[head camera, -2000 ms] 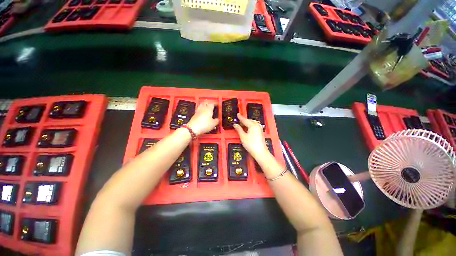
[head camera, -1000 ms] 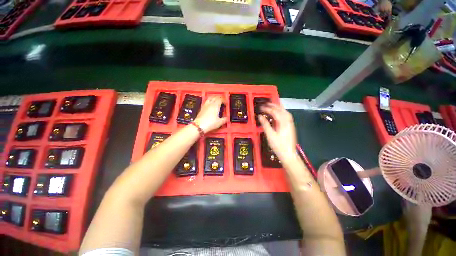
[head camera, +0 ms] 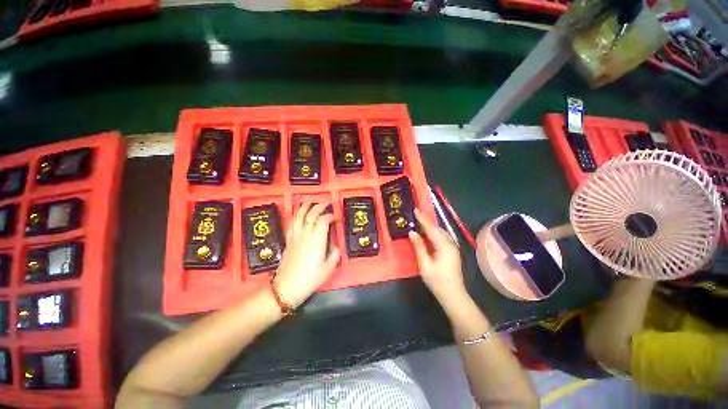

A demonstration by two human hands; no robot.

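A red tray holds black flip phones with gold emblems in two rows of five pockets. My left hand is over the middle pocket of the near row, its fingers on a black phone that is mostly hidden. My right hand touches the lower right edge of the near row's rightmost phone, which sits slightly tilted; thumb and finger are at its corner. The phones of the far row, such as the middle one, lie in their pockets untouched.
A second red tray of phones is at left. Right of the work tray lie a red pen, a smartphone on a pink fan base and a pink fan. A metal post stands behind. A person's yellow sleeve is lower right.
Both hands have moved from the far row to the near row. The far row's middle phone is now uncovered. The view has shifted, so the trays appear further left and higher.
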